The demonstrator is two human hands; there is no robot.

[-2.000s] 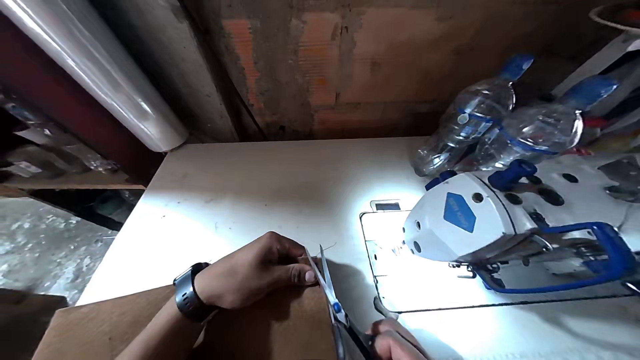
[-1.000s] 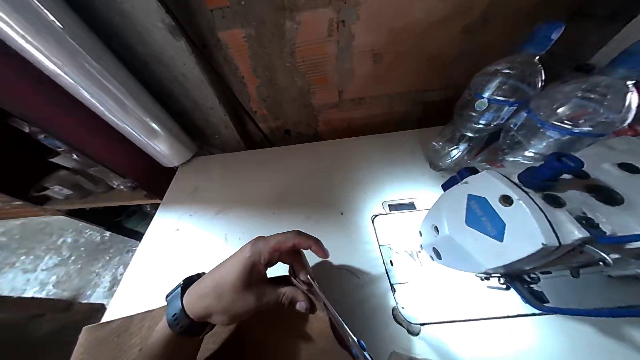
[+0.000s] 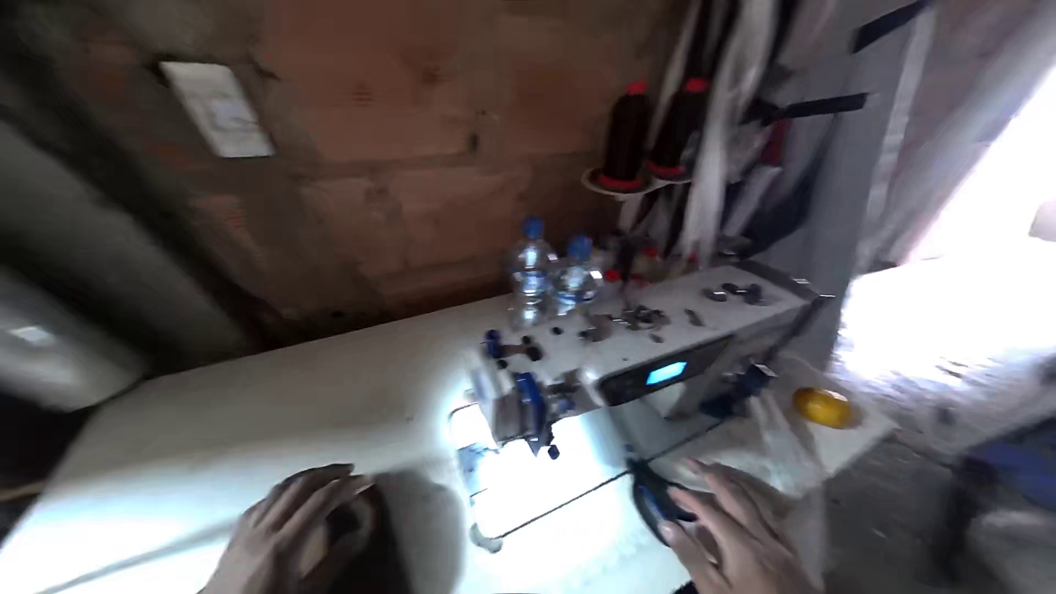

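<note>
My left hand (image 3: 289, 528) is at the lower left of the white sewing table (image 3: 330, 396), its fingers curled on a dark brown piece of material (image 3: 371, 544). At the lower right, my right hand (image 3: 734, 528) has its fingers spread over the dark and blue handles of the scissors (image 3: 656, 499), which lie on the table; whether the fingers touch them is blurred. Between and beyond my hands stands the white sewing machine (image 3: 610, 346), its lamp lighting the needle area and its small display glowing.
Plastic bottles with blue caps (image 3: 532, 272) stand behind the machine. Dark thread cones (image 3: 627, 140) sit on a stand at the back right. A yellow object (image 3: 822, 407) lies at the table's right end. A brick wall (image 3: 396, 165) runs behind the table.
The view has swung right and up. My right hand, earlier holding the scissors at the brown material, is now spread beside the machine, at the scissors on the table. My left hand remains by the brown material.
</note>
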